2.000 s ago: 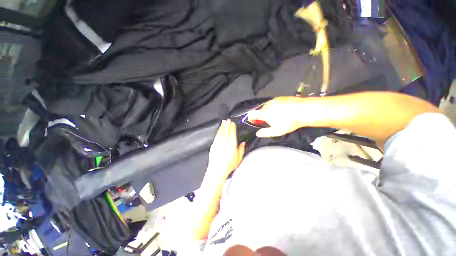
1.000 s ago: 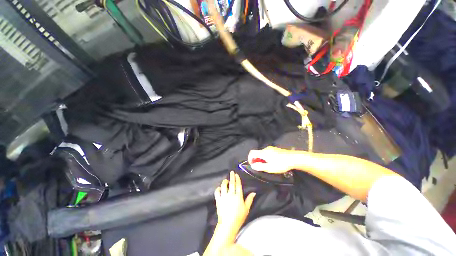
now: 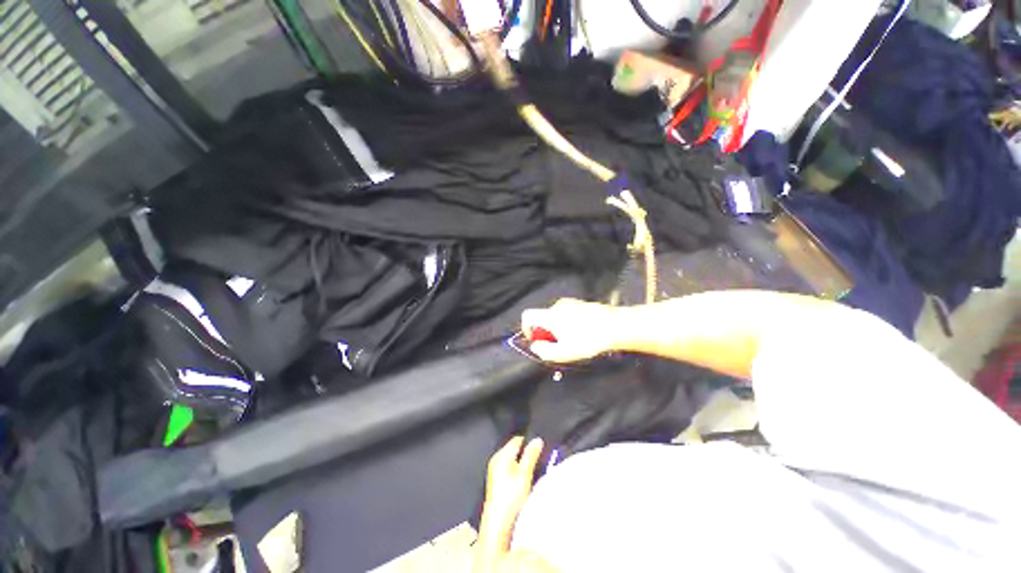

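Note:
My right hand [image 3: 569, 330] is closed on the handle of the steam iron [image 3: 540, 338], which shows a red spot. The iron's pointed tip faces left, at the right part of the long grey sleeve board [image 3: 336, 419]. A black garment [image 3: 605, 405] lies under and in front of the iron. My left hand [image 3: 512, 481] is at the garment's near left edge, close to my body; its fingertips touch the cloth, and whether they pinch it cannot be told. The yellowish steam hose [image 3: 571, 150] comes down from above towards the iron.
A large heap of black garments [image 3: 448, 190] with white stripes lies behind the board. A green tag [image 3: 178, 424] is at its left. A brown iron rest [image 3: 812, 255] and navy cloth [image 3: 929, 146] are at the right. Red straps [image 3: 733, 95] hang at the upper right. A whitish piece [image 3: 282, 543] lies near left.
My left hand has moved from the sleeve board down towards my body. The iron in my right hand first moved back off the board's end, then slightly left and nearer it. The view has tilted upwards.

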